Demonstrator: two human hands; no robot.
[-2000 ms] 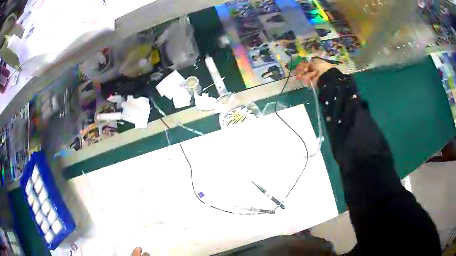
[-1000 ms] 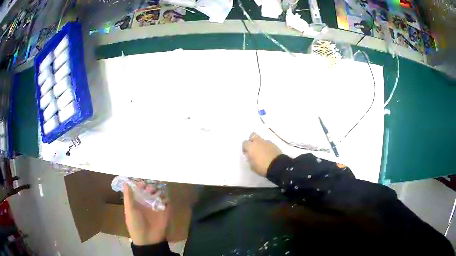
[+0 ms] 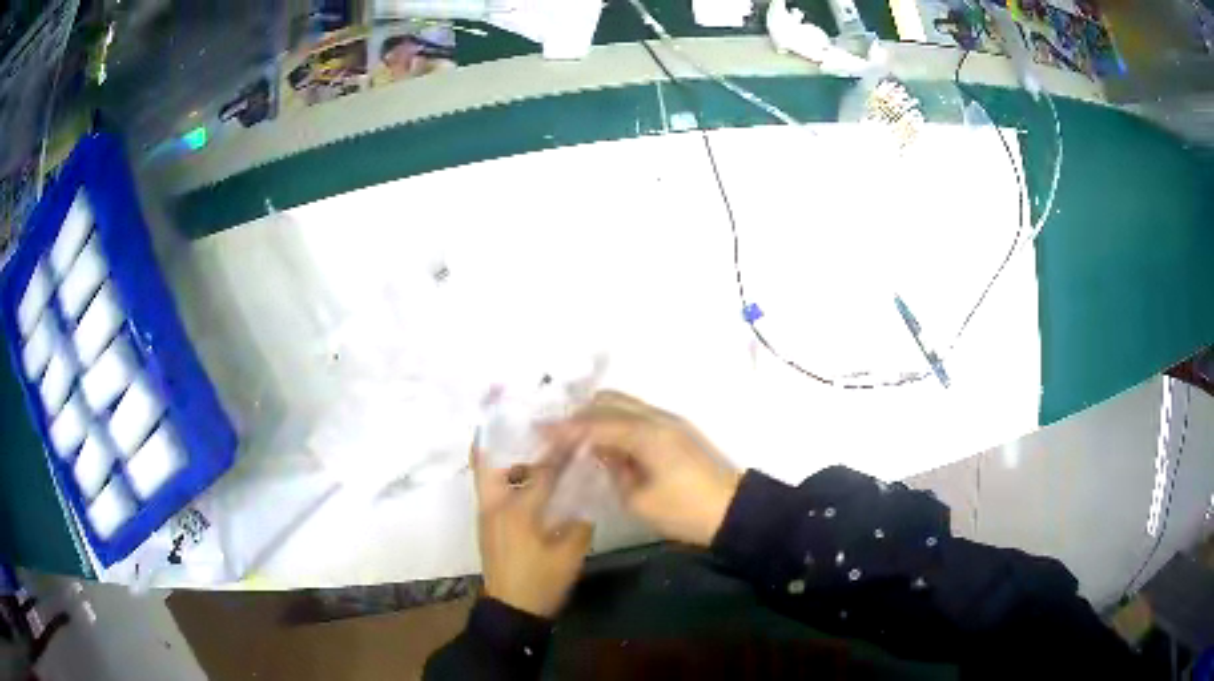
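My left hand (image 3: 522, 535) is at the front edge of the white sheet (image 3: 586, 253), closed around a crinkled clear plastic bag (image 3: 575, 490). My right hand (image 3: 652, 466) touches the same bag from the right, its fingers on the bag close to the left hand. Both hands are blurred. The bag's contents cannot be made out. A small dark round spot (image 3: 518, 475) shows at the left fingers; I cannot tell what it is.
A blue tray (image 3: 180, 386) with rows of white blocks is at the left. A thin cable (image 3: 736, 253) with a blue piece curves over the sheet. Tweezers or a pen (image 3: 919, 338) lie at right. A cup of swabs (image 3: 889, 112) and tissue (image 3: 809, 37) are at the back.
My left hand has risen from below the bench edge with the bag. My right hand has come from the far bench back to the sheet, then left onto the bag. The view has shifted.
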